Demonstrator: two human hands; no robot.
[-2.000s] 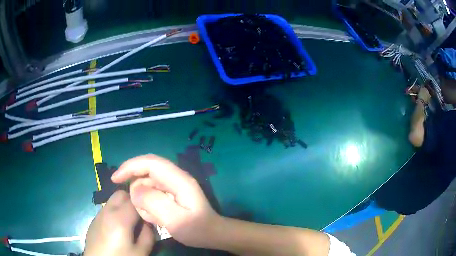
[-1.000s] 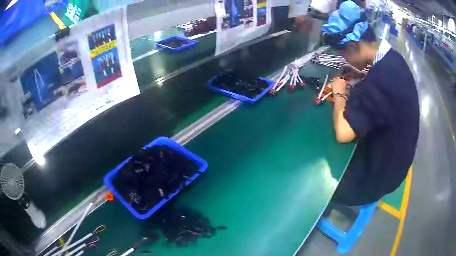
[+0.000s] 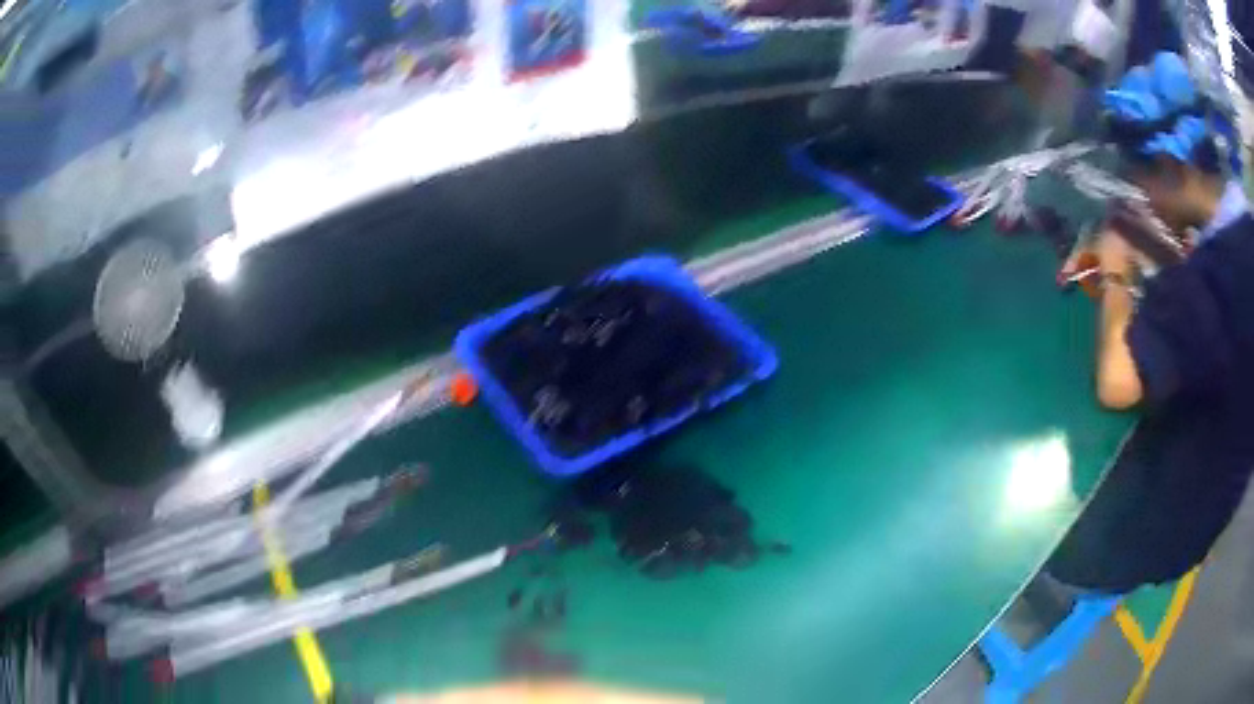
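Observation:
The picture is blurred. Several white cables (image 3: 344, 604) with red ends lie on the green mat at the lower left, their thin wire ends pointing right. A blue tray (image 3: 754, 360) full of small black pieces stands in the middle against the rail. A loose pile of black pieces (image 3: 677, 523) lies just in front of it. A skin-coloured sliver of a hand or arm (image 3: 550, 693) shows at the bottom edge; I cannot tell whose side it is or what it holds.
A white handheld fan (image 3: 139, 300) stands behind the rail at the left. An orange cap (image 3: 464, 389) sits beside the tray. A second blue tray (image 3: 915, 220) lies farther right. A person in dark clothes (image 3: 1169, 454) works at the right. Posted sheets (image 3: 413, 165) hang at the back.
One second ago the view was aimed farther right; it has swung back left and down, so the cables and fan show more fully. The skin-coloured sliver has appeared at the bottom.

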